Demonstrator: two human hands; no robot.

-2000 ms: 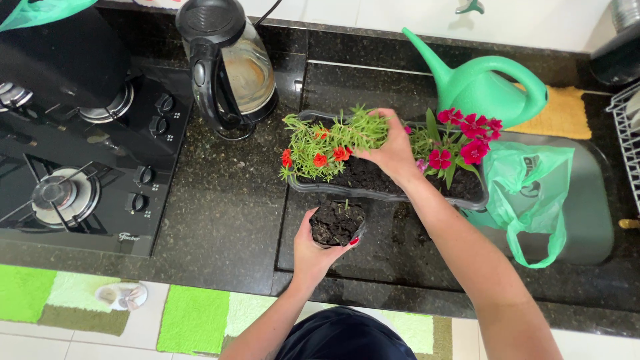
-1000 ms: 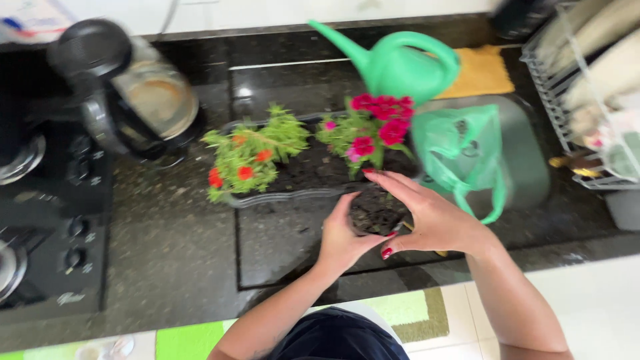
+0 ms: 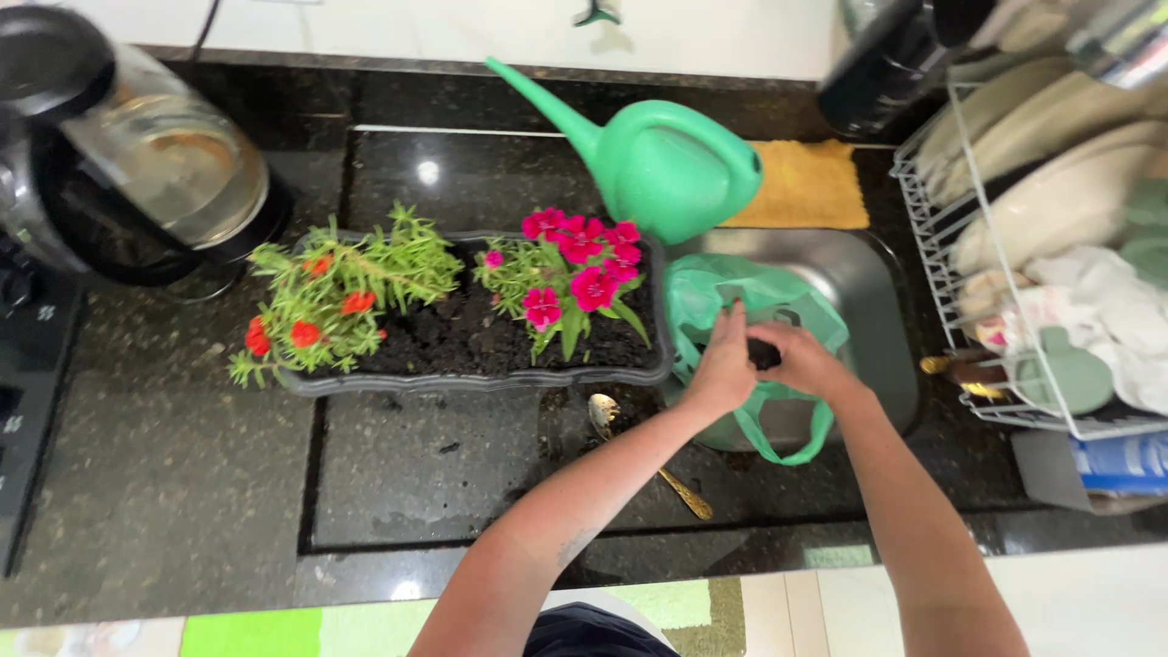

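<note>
Both my hands are together over a green plastic bag [image 3: 803, 306] lying in the steel sink. My left hand [image 3: 725, 365] and my right hand [image 3: 798, 360] hold a small clump of dark soil [image 3: 763, 353] between them; its far side is hidden by my fingers. To the left stands a long dark planter [image 3: 484, 379] of soil. Red-flowered, needle-leaved plants [image 3: 347, 292] grow at its left end, and magenta dianthus flowers [image 3: 584, 255] at its right. A spoon with a gold-coloured handle [image 3: 684, 493] lies on the counter under my left forearm.
Behind the planter and sink stands a green watering can [image 3: 675, 169], beside a yellow cloth [image 3: 812, 182]. A glass kettle [image 3: 182, 173] is at the left near the cooktop [image 3: 36, 392]. A wire dish rack [image 3: 981, 201] with plates borders the sink's right side.
My hands, with the soil clump, have moved right from in front of the planter to over the bag in the sink. Earlier, my right hand was at the plants. The view has shifted right.
</note>
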